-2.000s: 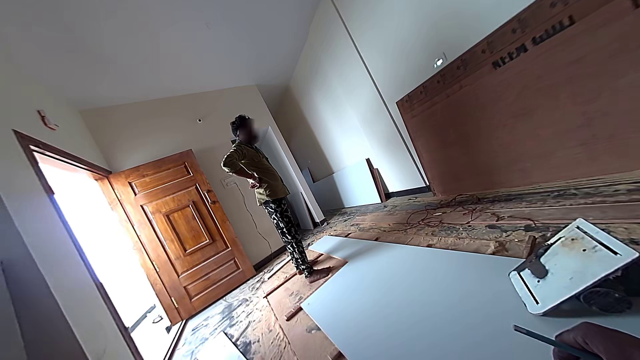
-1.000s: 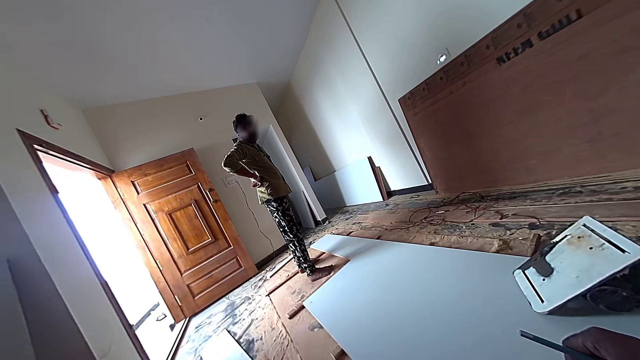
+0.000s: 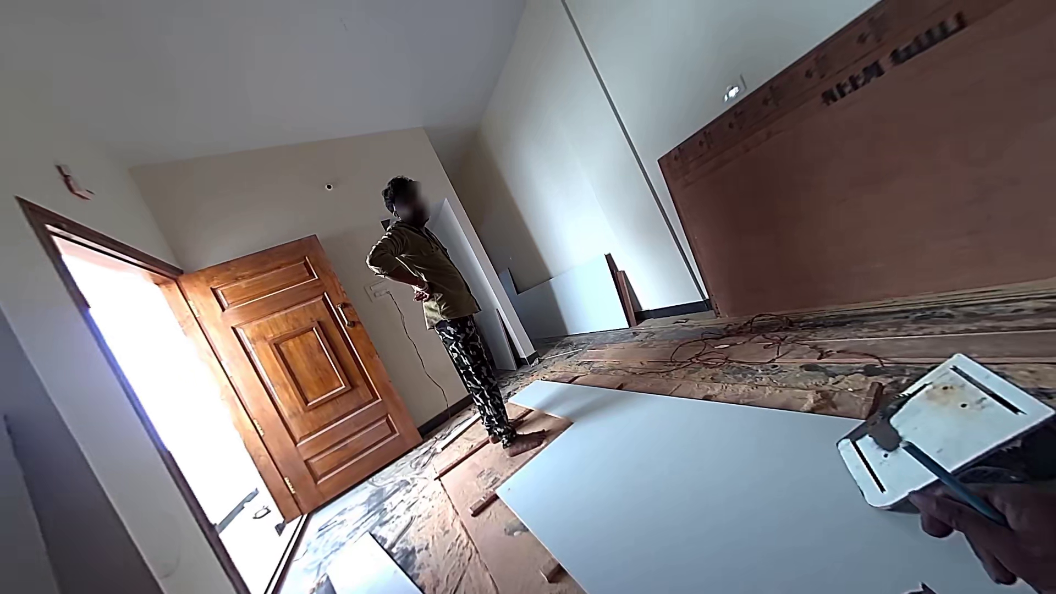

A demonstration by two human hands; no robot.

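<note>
At the lower right, my right hand [image 3: 986, 528] holds a thin blue-grey pencil-like stick [image 3: 949, 478], its far end pointing up and left over a power tool. That tool, whose exact kind I cannot tell, has a stained white base plate [image 3: 957, 412] with slots and rests at the right end of a large pale board [image 3: 685, 478]. My fingers are close to the plate's lower edge; whether they touch it is unclear. My left hand is out of view.
A person [image 3: 437, 289] stands barefoot beyond the board, near an open panelled wooden door [image 3: 301, 371]. Wood strips [image 3: 484, 502] lie beside the board. Red cables [image 3: 726, 342] tangle on the dusty floor. A large brown plywood sheet [image 3: 866, 181] leans against the right wall.
My right hand has moved up beside the power tool, and the stick now reaches over its plate; earlier the stick was below it. The other person stays in place.
</note>
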